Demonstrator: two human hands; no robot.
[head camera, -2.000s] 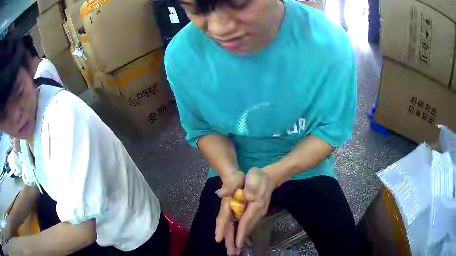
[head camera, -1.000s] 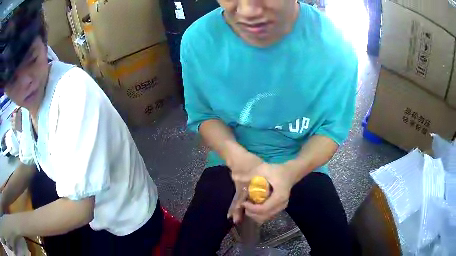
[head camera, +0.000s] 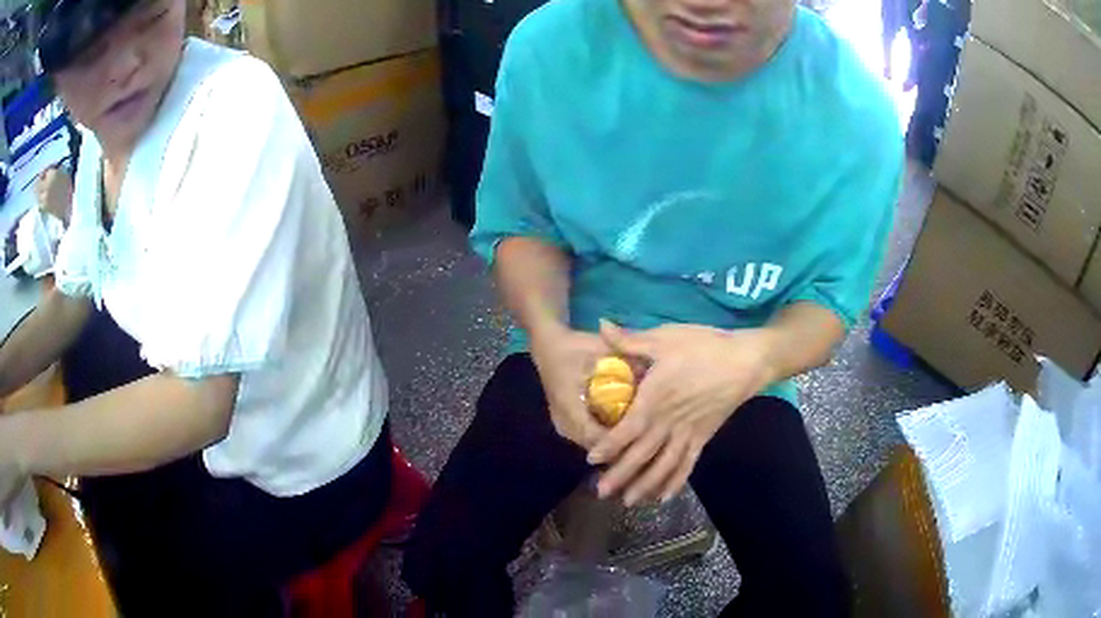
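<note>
Neither of my hands is in view. Nearest in front of me, a seated person in a teal shirt (head camera: 688, 181) holds a golden-yellow, ridged bread roll (head camera: 612, 390) between both hands above the lap. The fingers cover part of the roll. Clear plastic (head camera: 592, 594) shows at the bottom edge, below the person's hands; what it belongs to cannot be told.
A person in a white blouse (head camera: 260, 290) sits at left on a red stool (head camera: 344, 579), arms over an orange-brown table (head camera: 60, 579). Whitish plastic bags (head camera: 1002, 483) lie at right on a brown edge (head camera: 899, 531). Cartons (head camera: 978, 290) stand behind.
The view has shifted, so the people sit higher and the left one further in. The teal-shirted person's hands have changed their hold, one hand now spread beside the roll.
</note>
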